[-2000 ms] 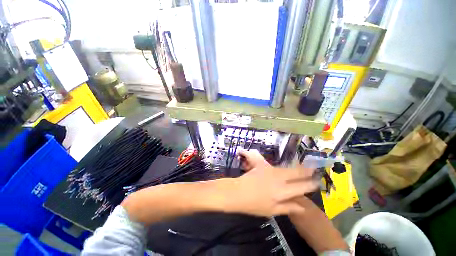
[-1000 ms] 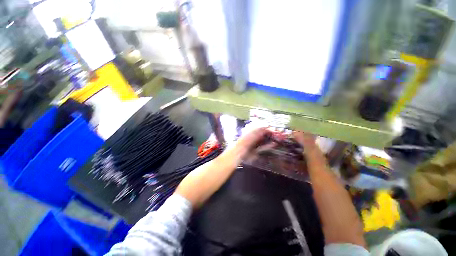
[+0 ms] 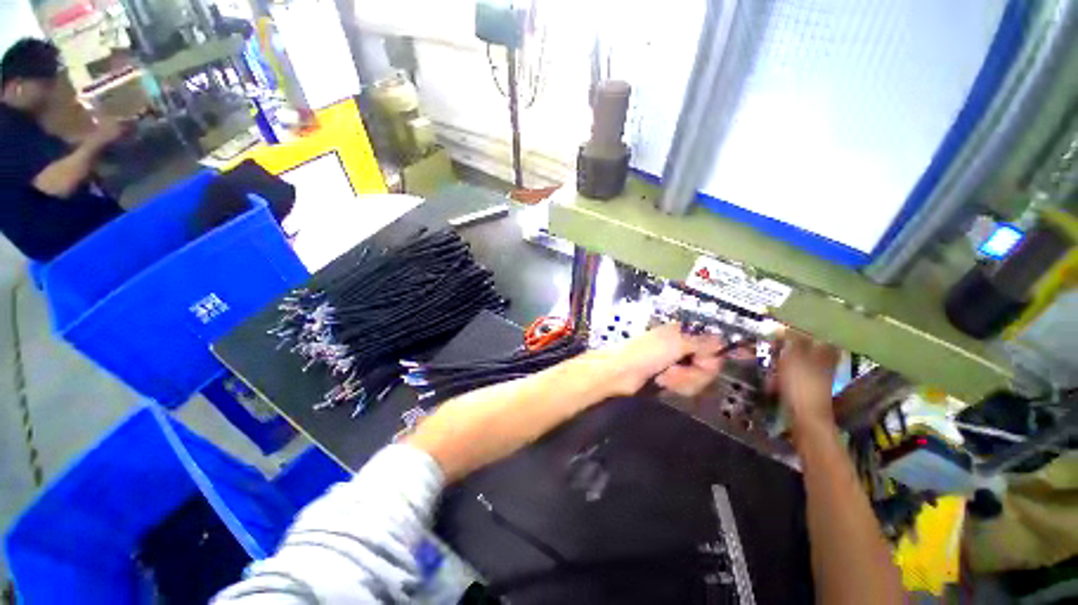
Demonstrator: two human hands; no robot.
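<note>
My left hand (image 3: 688, 359) is at the front of the silver mould (image 3: 617, 317), fingers curled beside a small dark piece; its grip is unclear. My right hand (image 3: 809, 369) reaches under the pale green platen (image 3: 757, 290) at the mould's right side; its fingertips are blurred and partly hidden. A metal strip with small pegs, a loading bar (image 3: 732, 546), lies on the dark worktable (image 3: 638, 473) in front. One black cable (image 3: 520, 524) lies left of it. A large bundle of black cables (image 3: 408, 296) and a smaller bundle (image 3: 491, 371) lie to the left.
Red-orange scissor handles (image 3: 547, 332) lie behind the smaller bundle. Blue totes (image 3: 177, 310) stand at the left. A seated person (image 3: 53, 154) is at the far left. Thick guide columns (image 3: 697, 106) rise above the platen. A yellow sheet (image 3: 932, 546) with dark tools is at right.
The view has swung left, bringing the person and more totes in. My hands, crossed at first, are now apart at the mould. The white bucket has left view.
</note>
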